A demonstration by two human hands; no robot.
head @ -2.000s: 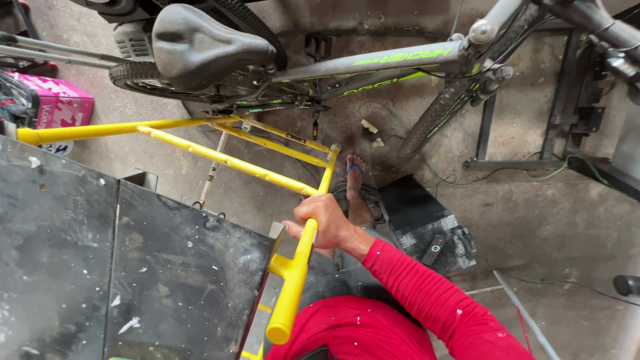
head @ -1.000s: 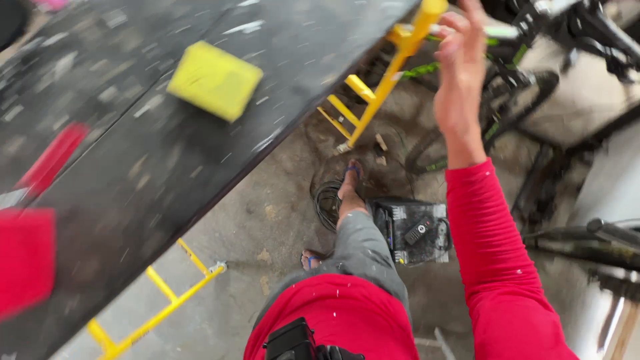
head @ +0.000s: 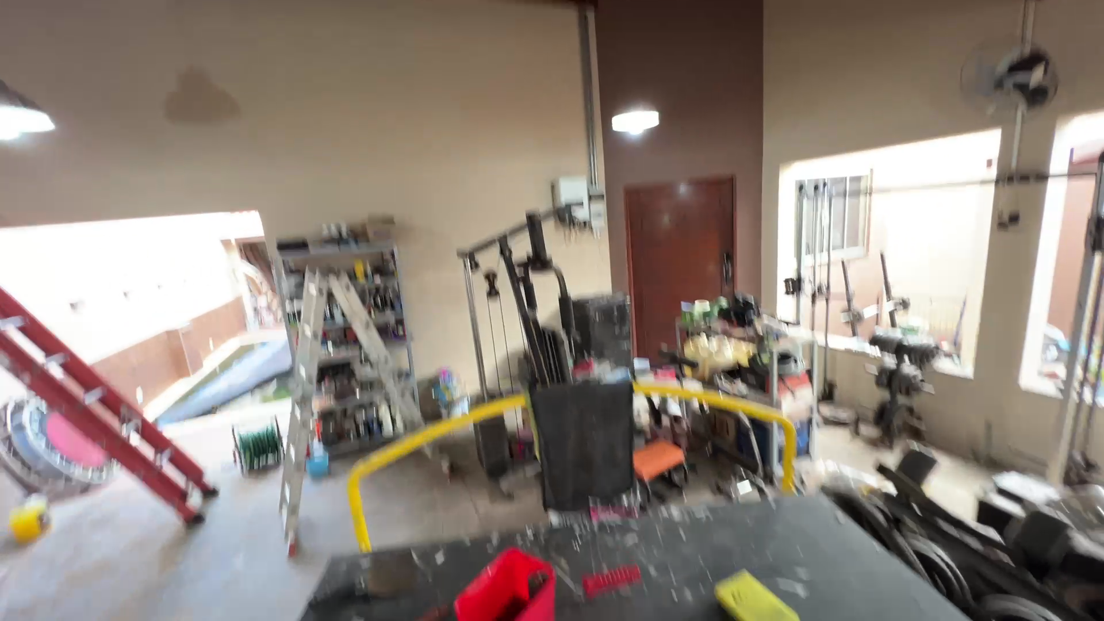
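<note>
Neither my left hand nor my right hand shows in this frame. A dark, paint-flecked tabletop (head: 681, 552) spans the bottom of the head view. On it lie a red container (head: 509, 588), a flat red thing (head: 611, 580) that is too blurred to name, and a yellow block or sponge (head: 755, 597). Beyond the table's far edge curves a yellow tubular metal frame (head: 431, 431), with a dark panel (head: 582, 444) between its two sides.
A red ladder (head: 103, 405) leans at the left. An aluminium stepladder (head: 302, 405) stands before a loaded metal shelf (head: 362, 302). A multi-gym machine (head: 535, 319) stands behind the frame. Weight plates and gym parts (head: 931, 535) crowd the right side, and a hose reel (head: 258, 446) sits on the floor.
The view has swung up from the floor to the room. My right hand, on the yellow tube two seconds ago, was off it and raised one second ago; it is now out of view.
</note>
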